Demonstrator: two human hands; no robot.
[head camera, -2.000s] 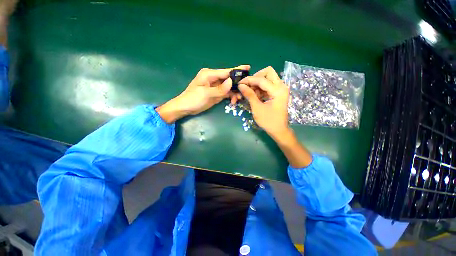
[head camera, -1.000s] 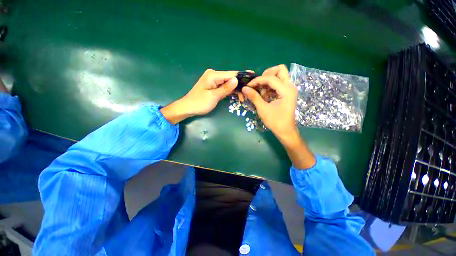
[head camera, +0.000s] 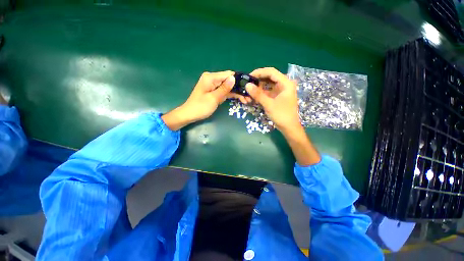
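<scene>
A small black housing (head camera: 244, 81) is held above the green bench between my two hands. My left hand (head camera: 207, 98) grips its left end between thumb and fingers. My right hand (head camera: 277, 99) is on its right end, with the thumb pressed on its face. Whether a small metal piece is in my right fingers cannot be seen. A loose pile of small silvery metal pieces (head camera: 253, 125) lies on the bench below my hands, partly hidden by my right hand. A clear plastic bag (head camera: 330, 99) full of the same pieces lies just right of my right hand.
The green bench (head camera: 152, 56) has its near edge in front of my body. Stacked black trays (head camera: 407, 132) stand at the right edge, with a pale blue object (head camera: 390, 233) below them. Another person's blue sleeve (head camera: 11, 133) is at the far left edge.
The housing now lies more level, with its face more visible. My right thumb has moved onto that face. More of the loose pile shows below my right hand.
</scene>
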